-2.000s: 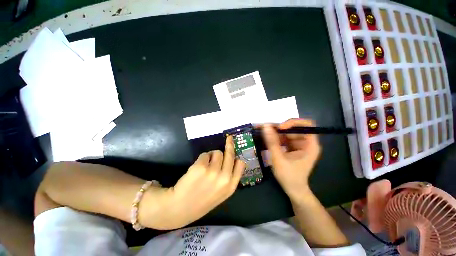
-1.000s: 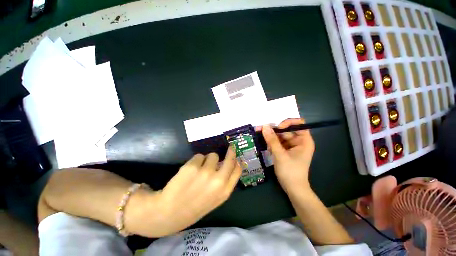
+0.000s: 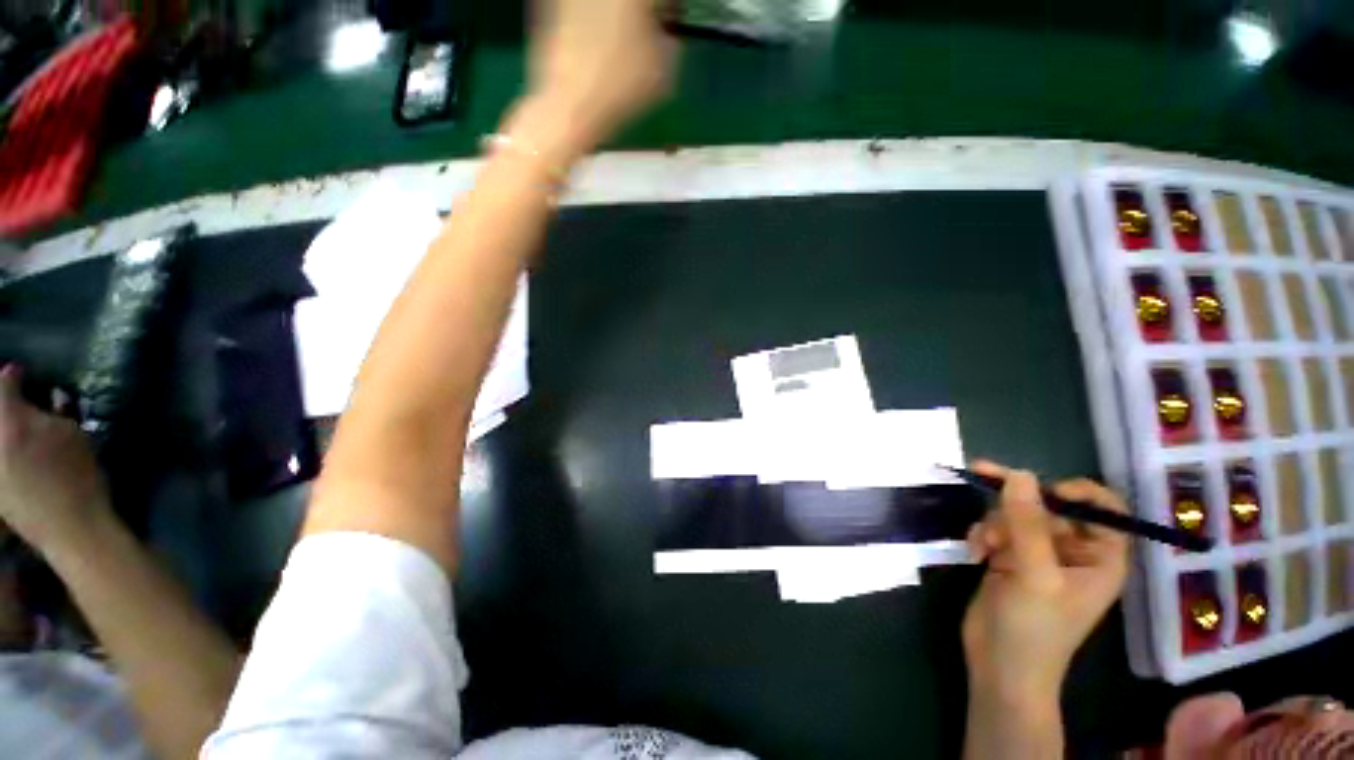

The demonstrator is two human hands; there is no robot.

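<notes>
My right hand holds a thin black pen-like tool, its fine tip pointing left over the white strip. My left hand is stretched far forward over the green belt, blurred and cut by the top edge; I cannot tell if it holds anything. A dark object lies just right of it, partly cut off. The label sheet with a grey printed block lies above the white paper strips. A glossy black band lies bare between the strips, with no phone unit on it.
A white foam tray at right holds red parts with gold centres. Loose papers lie left, partly behind my forearm, beside a dark glossy phone. A row of boards, another person's hand and a red tray are further left.
The phone unit has left the black band. My left hand has moved from it to the belt. My right hand still holds the tool. The view has shifted, showing more belt.
</notes>
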